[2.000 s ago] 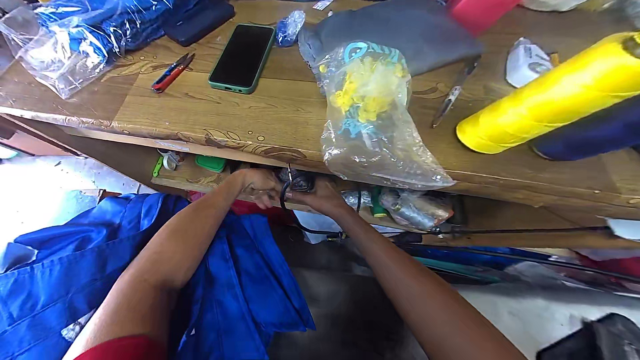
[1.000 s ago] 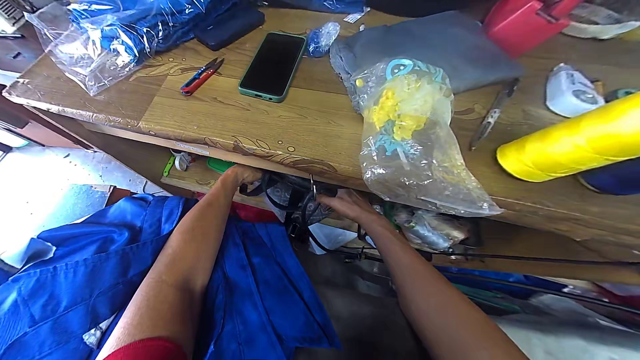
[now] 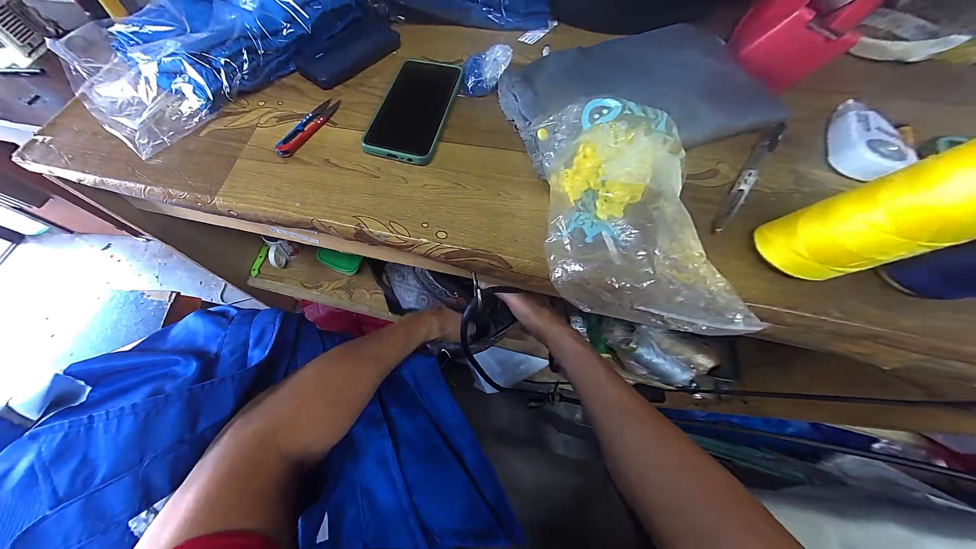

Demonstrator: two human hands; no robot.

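Note:
Both hands reach onto the open shelf beneath the wooden tabletop. My left hand [image 3: 446, 324] is at a dark bag [image 3: 412, 288] with a strap and clear parts; its fingers are mostly hidden. Against the right side of that bag is my right hand [image 3: 530, 309], partly under the table edge, its fingertips also out of sight. A black strap [image 3: 469, 347] loops down between the hands, near a small metal zipper pull or hook. Whether either hand grips the bag cannot be told. Left of it on the shelf sits a green plastic container lid [image 3: 339, 261].
On the tabletop [image 3: 305, 198] lie a phone [image 3: 414, 110], red-and-blue thread snips [image 3: 307, 128], a plastic bag with yellow bits [image 3: 633, 221], a pen [image 3: 751, 177] and a yellow thread cone [image 3: 869, 213]. Blue fabric [image 3: 229, 381] hangs at left. Thin rods [image 3: 801, 396] run along the shelf at right.
My left hand was near the green lid one second ago and is now further right, over the bag. The bag shows more plainly between the hands than two seconds ago.

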